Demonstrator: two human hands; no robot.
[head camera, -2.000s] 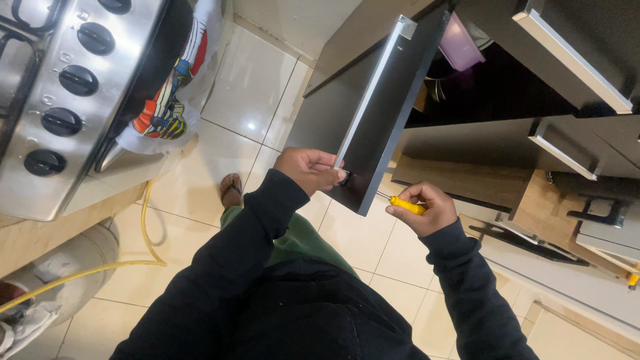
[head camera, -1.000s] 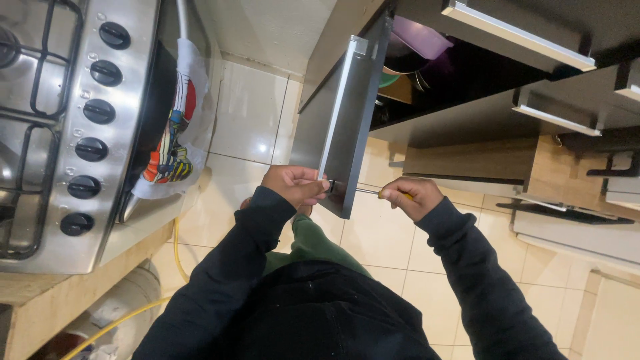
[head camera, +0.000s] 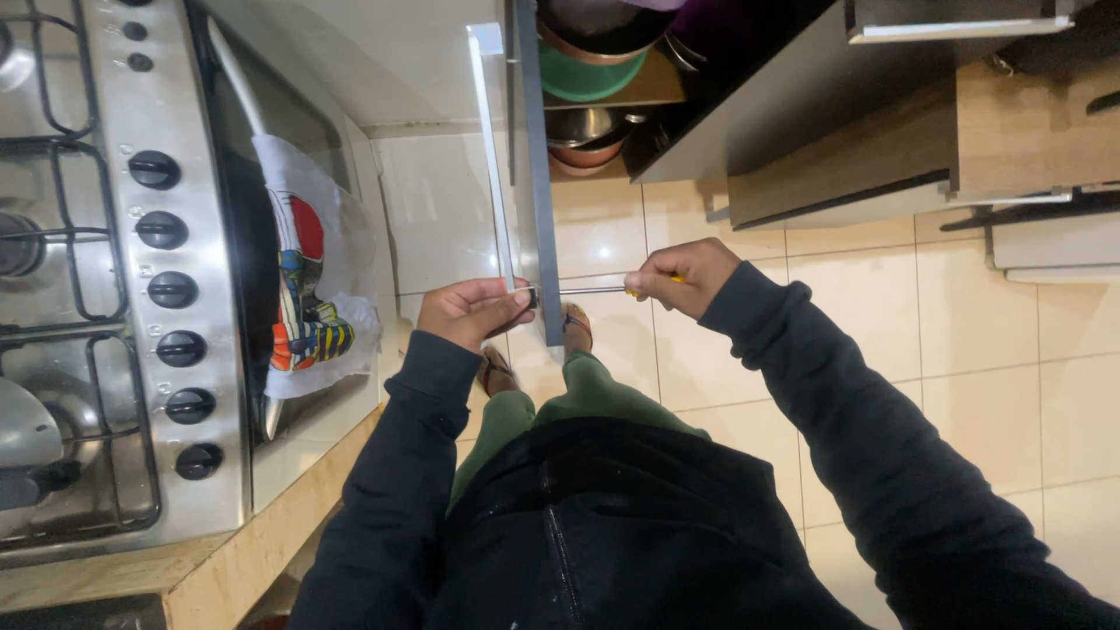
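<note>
My right hand (head camera: 687, 276) grips the yellow handle of a screwdriver (head camera: 591, 290). Its thin metal shaft points left and meets the inner face of a dark cabinet door (head camera: 544, 210), seen edge-on. On the door's other side, my left hand (head camera: 477, 311) pinches the near end of a long metal bar handle (head camera: 492, 157), where a small black end piece (head camera: 529, 296) shows between thumb and fingers. The far end of the bar lies close to the door's outer face. Whether the screwdriver tip sits in a screw cannot be seen.
A gas stove (head camera: 197, 289) with black knobs stands at the left, a printed cloth (head camera: 306, 289) hanging over its oven door handle. Pans and a green bowl (head camera: 591, 74) fill the open cabinet. Drawers with metal handles (head camera: 962, 31) jut out at the upper right. My feet are just below the door.
The view has turned and shifted, so the door now appears nearly upright. Both hands stay at the door's near end, the left at the bar handle and the right on the screwdriver.
</note>
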